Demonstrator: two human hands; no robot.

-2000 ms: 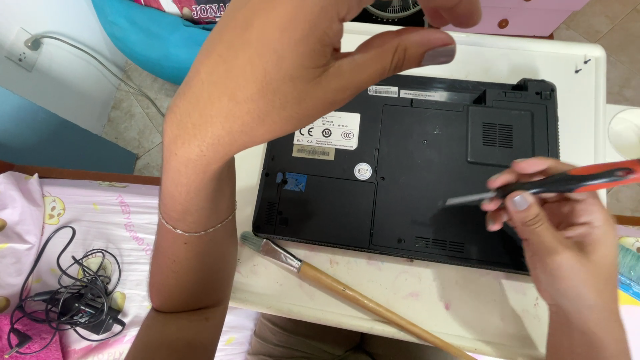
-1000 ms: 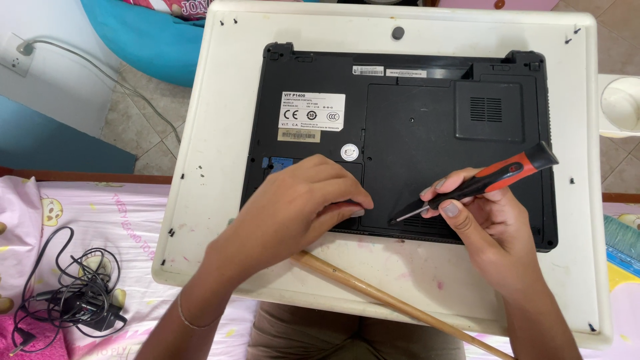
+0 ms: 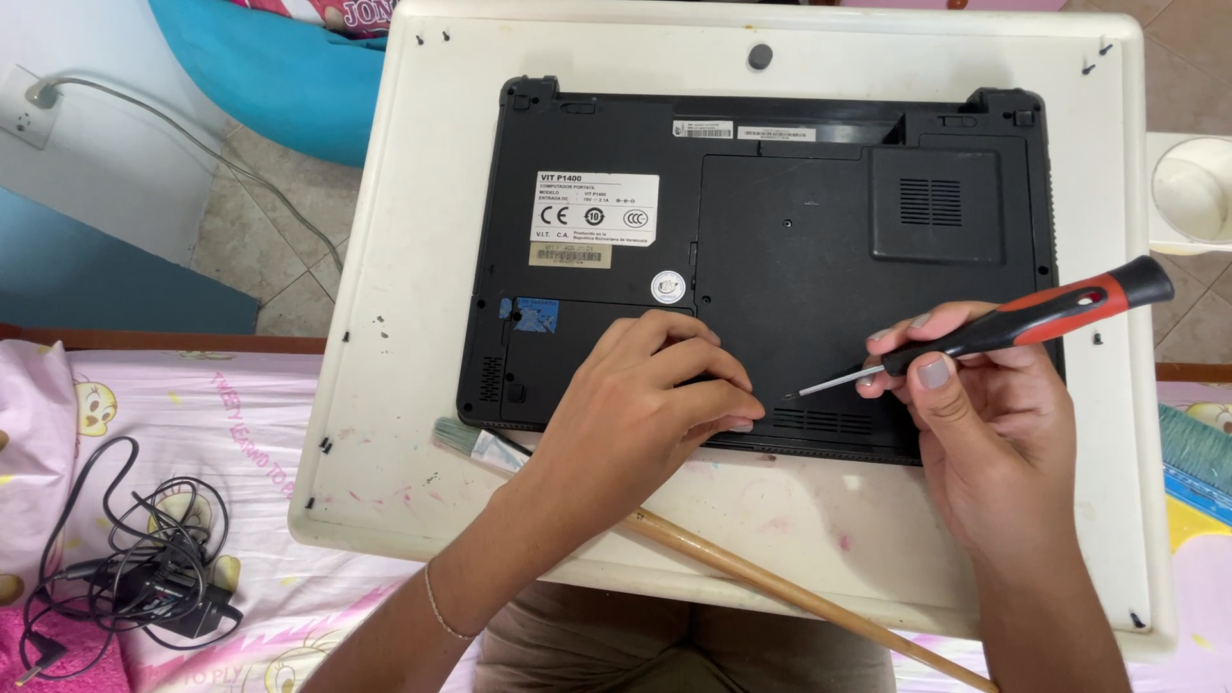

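Note:
A black laptop (image 3: 606, 125) lies bottom side up on a white plastic table (image 3: 414, 289). My right hand (image 3: 991, 433) grips a red and black screwdriver (image 3: 1030, 313), whose tip is at the bottom cover just above the lower vent slots. My left hand (image 3: 645, 404) rests over the laptop's near edge, its bent fingers close to the screwdriver tip; whether it holds something small cannot be seen. Below my left hand a wooden-handled paintbrush (image 3: 751, 575) lies slantwise, partly hidden by the hand and forearm.
Small black screws (image 3: 325, 445) are spread along the table's edges. A round dark piece (image 3: 759, 57) sits behind the laptop. A tangled power adapter (image 3: 168, 587) lies on the patterned bedding at the left. A wide blue brush (image 3: 1198, 462) is at the right edge.
My left hand, raised above the laptop two seconds ago, has come down to its near edge. The screwdriver's tip has been brought to the bottom cover. The view has shifted.

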